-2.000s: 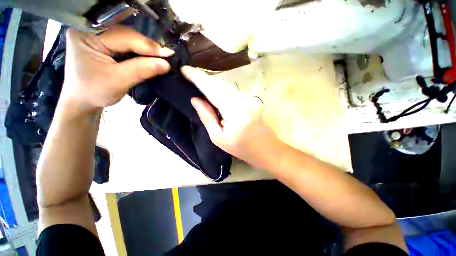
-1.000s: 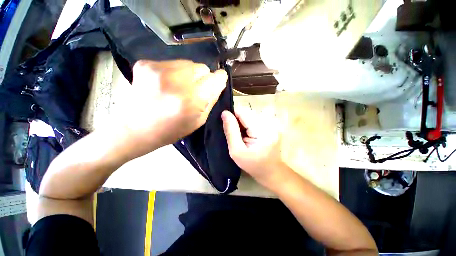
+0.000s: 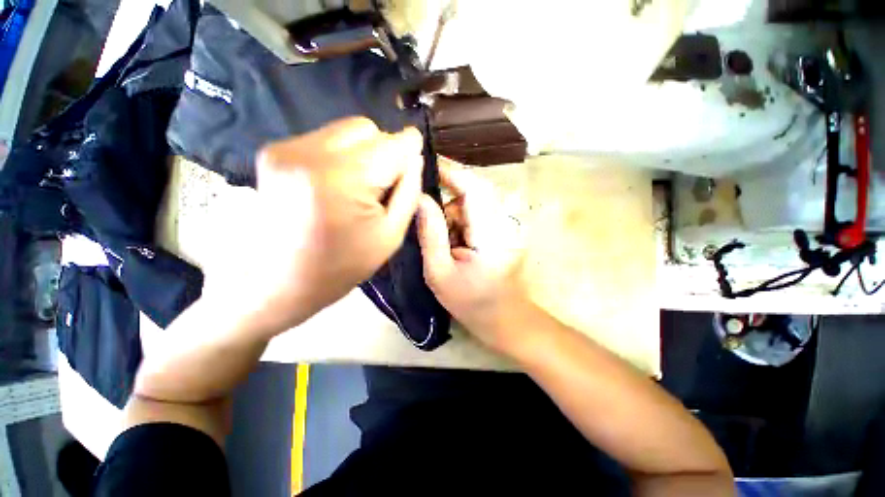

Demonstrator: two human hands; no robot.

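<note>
A black fabric bag (image 3: 281,97) with small white print lies under the presser foot area (image 3: 417,92) of the white sewing machine (image 3: 582,87). Its edge runs down toward me, and a lower corner with a thin pale line shows below my hands. My left hand (image 3: 335,209) is on the bag, fingertips pinching the edge just below the needle area; it hides much of the fabric. My right hand (image 3: 475,257) grips the same edge slightly lower, from the right. A brown-dark block (image 3: 480,131) sits right of the needle area.
A heap of black bag pieces (image 3: 121,165) lies at the left, with a flat black piece (image 3: 97,325) below it. Red-handled snips (image 3: 854,184) and black cords lie on the machine at the right. A round clear tub (image 3: 762,335) stands beyond the table edge (image 3: 543,364).
The wide printed part of the bag has come into view left of the needle. Both hands have moved from right at the needle to lower along the edge. The view has shifted.
</note>
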